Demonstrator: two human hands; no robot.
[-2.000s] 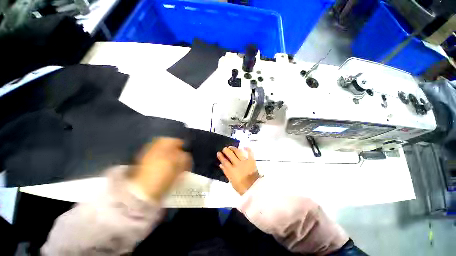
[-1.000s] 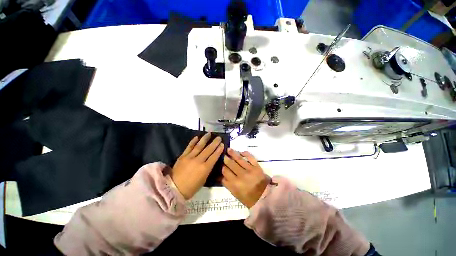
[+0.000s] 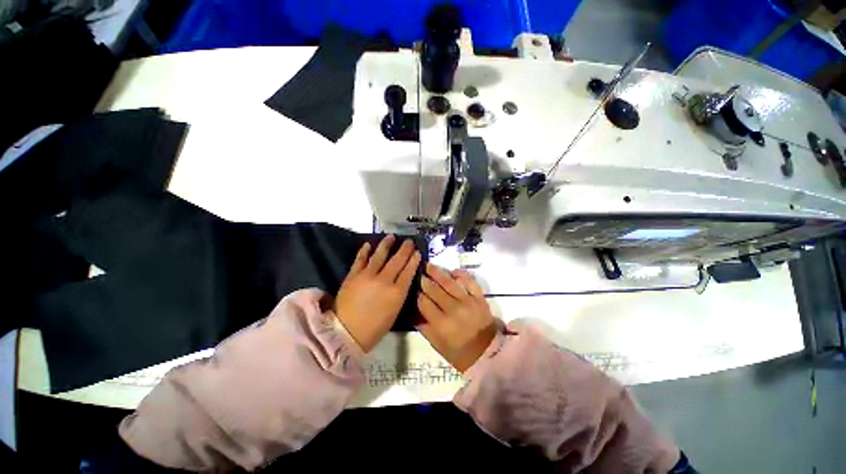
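A long matte black fabric piece (image 3: 269, 268) lies across the white table, its right end at the presser foot and needle (image 3: 438, 243). My left hand (image 3: 376, 292) lies palm down on that end, fingers pressing it just left of the needle area. My right hand (image 3: 456, 315) is at the right edge of the fabric, its fingertips on the edge below the foot. Thumbs and the underside of the fabric are hidden. The white sewing machine (image 3: 557, 120) stands behind and right of my hands.
More black panels (image 3: 121, 148) lie at the left. A small black panel (image 3: 320, 93) lies behind, beside the machine head. Blue bins (image 3: 343, 23) stand beyond the table (image 3: 232, 102). A printed ruler (image 3: 408, 372) runs along the front edge.
My left hand has come from over the fabric at the left to its right end, beside my right hand. The view has moved closer. Over the last second the fabric end has shifted slightly away from me.
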